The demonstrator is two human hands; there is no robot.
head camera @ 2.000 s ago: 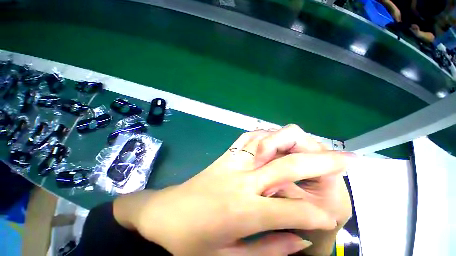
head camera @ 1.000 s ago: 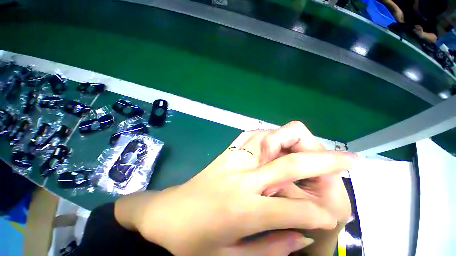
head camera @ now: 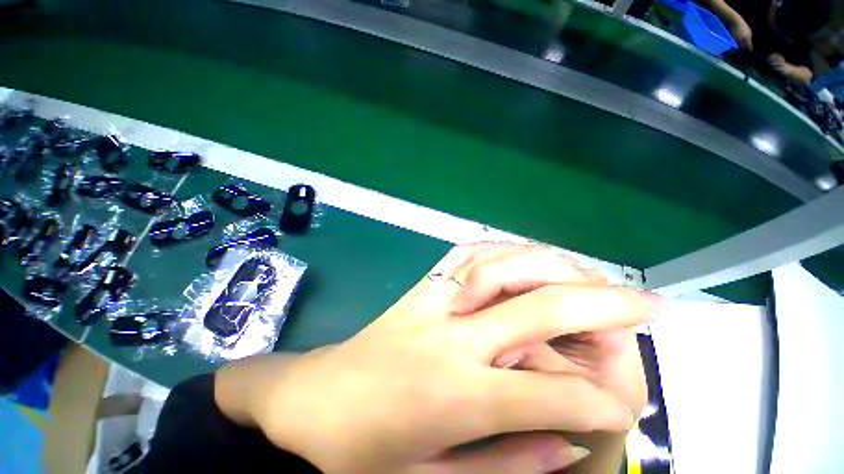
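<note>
My left hand [head camera: 398, 389] is bare, comes from a black sleeve at the lower left and lies over my right hand [head camera: 601, 356]. The fingers of both hands are interlaced, with no item visible in them. A thin ring-like line shows on my left hand. My right hand is largely hidden. Left of the hands, a black oval item in a flat clear bag [head camera: 242, 305] lies on the green bench [head camera: 347, 264]. Many smaller black ovals in crinkled clear bags [head camera: 182, 227] cluster further left. A black oval [head camera: 298, 208] lies by the white edge strip.
The white edge strip [head camera: 389, 213] separates the bench from a green conveyor belt [head camera: 416, 153]. White boards [head camera: 713, 370] and a yellow-black strip [head camera: 648, 444] are at right. A brown carton [head camera: 74, 407] is at lower left. A person's hands [head camera: 787, 67] and a blue container [head camera: 705, 30] show at upper right.
The bench items have shifted slightly right in the view. My hands stay clasped; the fingers near the top of the clasp now lie flatter and lower.
</note>
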